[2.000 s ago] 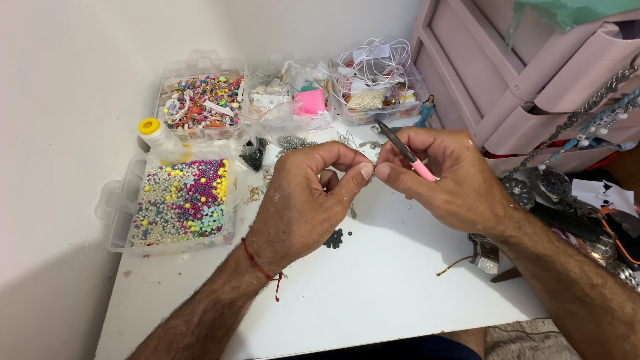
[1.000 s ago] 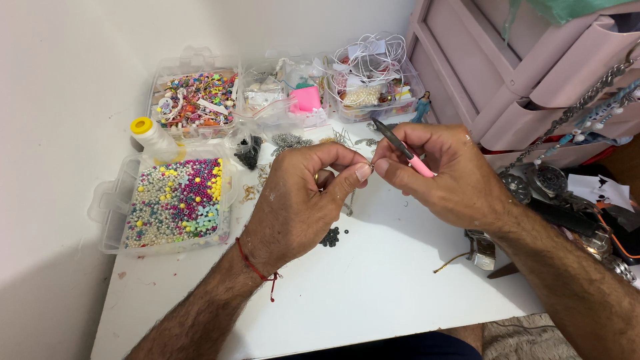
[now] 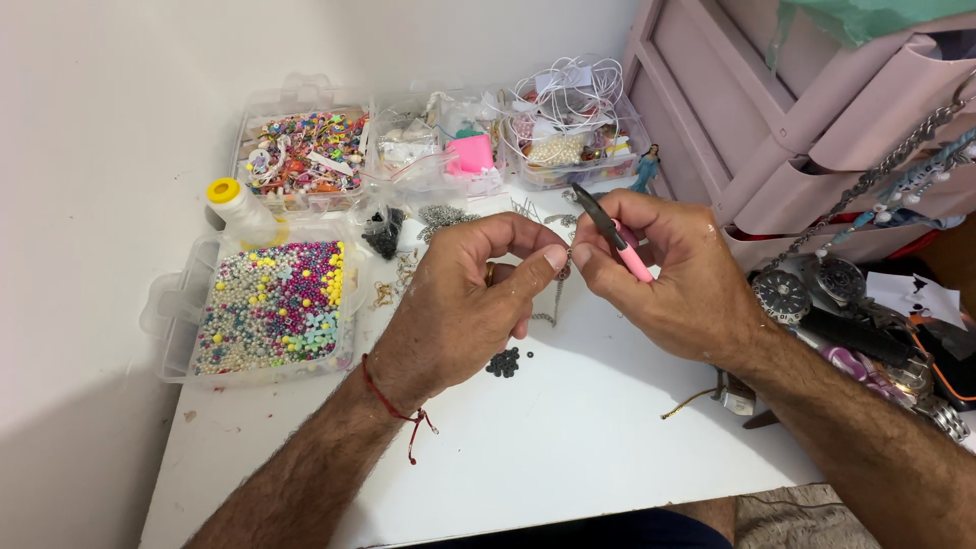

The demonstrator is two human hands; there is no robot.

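Note:
My left hand (image 3: pixel 480 293) pinches the end of a thin silver metal chain (image 3: pixel 559 297) between thumb and forefinger; the chain hangs down to the white table. Close beside it, my right hand (image 3: pixel 671 274) has its thumb and forefinger at the same chain end. Small pliers with pink grips (image 3: pixel 634 261) and dark jaws lie within the right hand, the jaws pointing up and to the left, away from the chain. Below the hands, small black disc beads (image 3: pixel 503 363) lie in a pile. Whether a small ring sits between the fingertips, I cannot tell.
Plastic boxes of pearly beads (image 3: pixel 267 313), mixed beads (image 3: pixel 305 156) and white cord (image 3: pixel 572 91) stand left and behind. A thread spool (image 3: pixel 240 210), a black bead bag (image 3: pixel 383 232) and loose chain (image 3: pixel 446 217) are nearby. Watches (image 3: pixel 781 293) lie right, beside pink drawers (image 3: pixel 724 99).
The fingertips of both hands stay close together, and the pliers remain in the right hand. More of the hanging chain shows below the left fingertips than two seconds ago.

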